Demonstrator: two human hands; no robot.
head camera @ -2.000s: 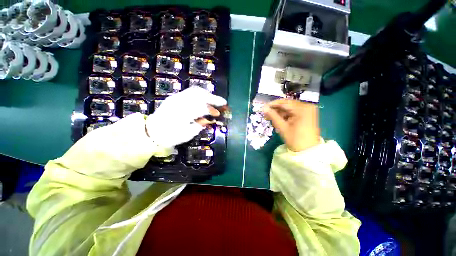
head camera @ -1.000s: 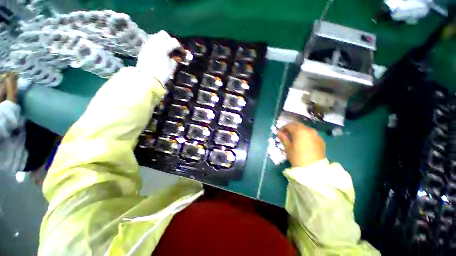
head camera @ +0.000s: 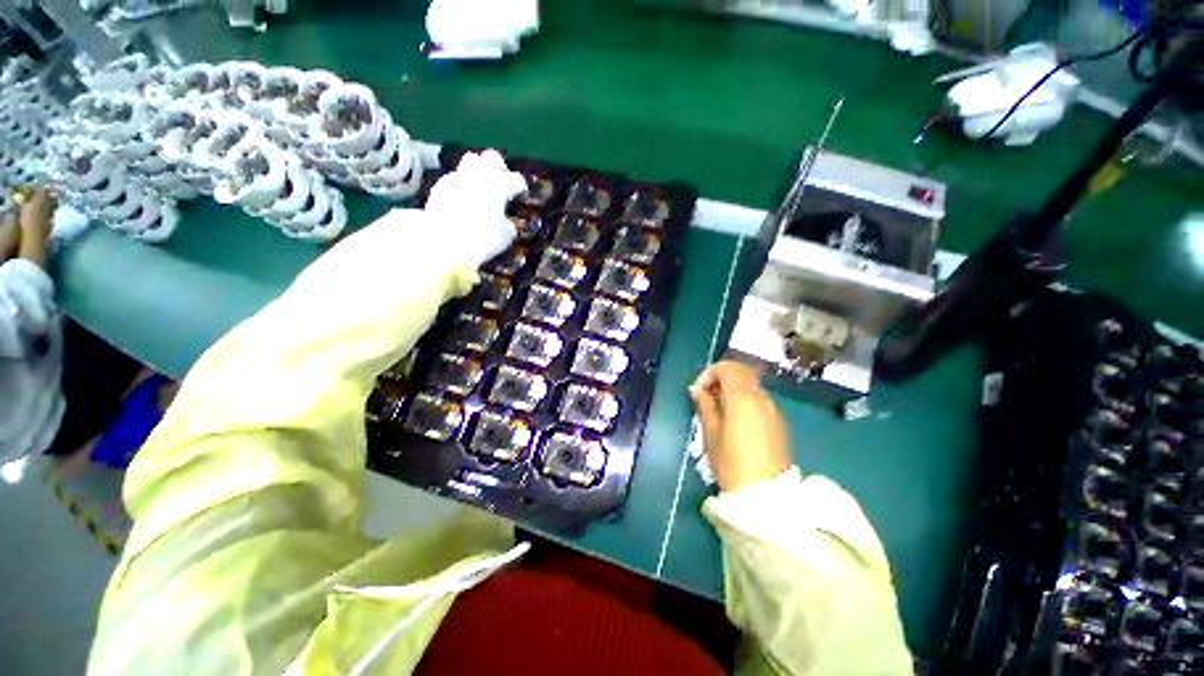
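Observation:
A black blister tray holds rows of small dark modules with silvery centres. My left hand, in a white glove, is over the tray's far left part; its fingertips and anything under them are hidden, so I cannot tell whether it holds a module. My bare right hand is right of the tray, just in front of the machine, with thumb and fingertips pinched together; I cannot make out anything between them. A few small white parts show at its left side, the rest hidden by the hand.
A silver-grey benchtop machine with a thin upright rod stands beyond my right hand, a thick black arm beside it. More black trays lie at right. White ring housings stand in leaning columns far left. Another person's hand shows at the left edge.
The view has shifted. My left hand has gone from the tray's near right part to its far left part. My right hand stays by the white parts, its fingers now closer together.

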